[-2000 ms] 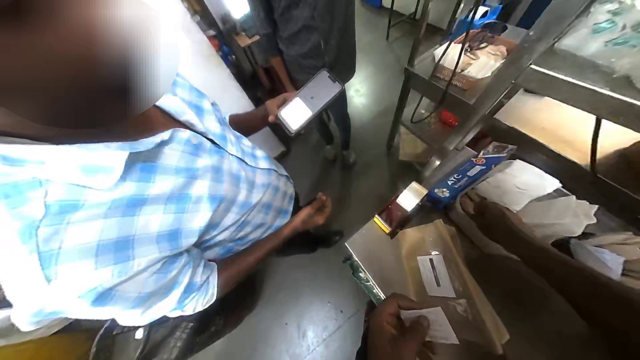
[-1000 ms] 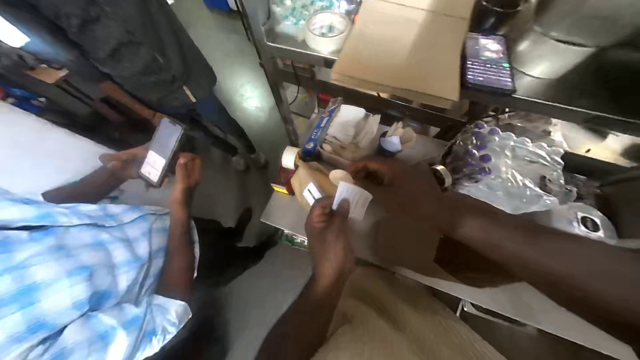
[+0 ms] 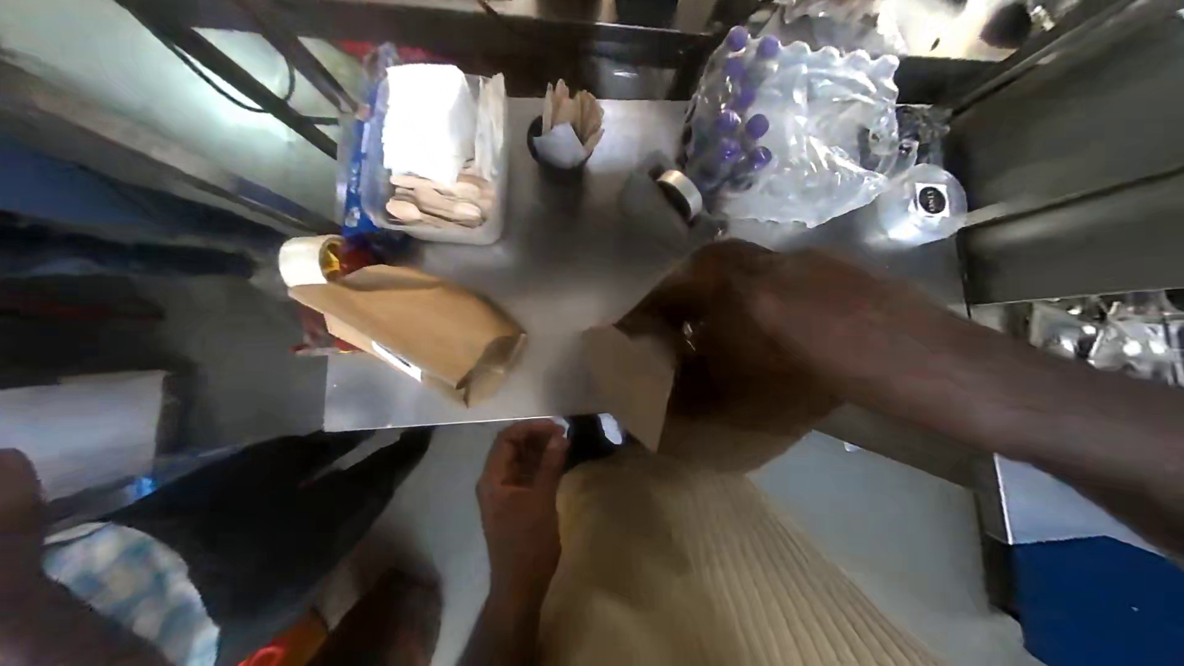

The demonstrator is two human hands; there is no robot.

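My right hand (image 3: 740, 342) reaches in from the right over the steel table (image 3: 555, 268) and grips a brown paper piece (image 3: 631, 379), perhaps a small bag; the fingers are partly hidden in blur. Below the front edge, my left hand (image 3: 527, 462) has curled fingers near my beige clothing, and whether it holds anything is unclear. A brown paper bag (image 3: 425, 324) with a white label lies on its side at the table's left corner, beside a white tape roll (image 3: 310, 261). Behind it, a clear plastic tub (image 3: 495, 222) holds wooden spoons (image 3: 439, 199) and white napkins (image 3: 425, 116).
A dark cup (image 3: 560, 166) of wooden cutlery stands at the back. Farther right are another tape roll (image 3: 682, 192), shrink-wrapped bottles with purple caps (image 3: 795, 129) and a clear round container (image 3: 925, 203). A person's checked sleeve (image 3: 139, 592) shows at lower left.
The view has swung strongly toward the table. My left hand, which held a small white paper slip, is now below the table edge. My right hand now grips brown paper.
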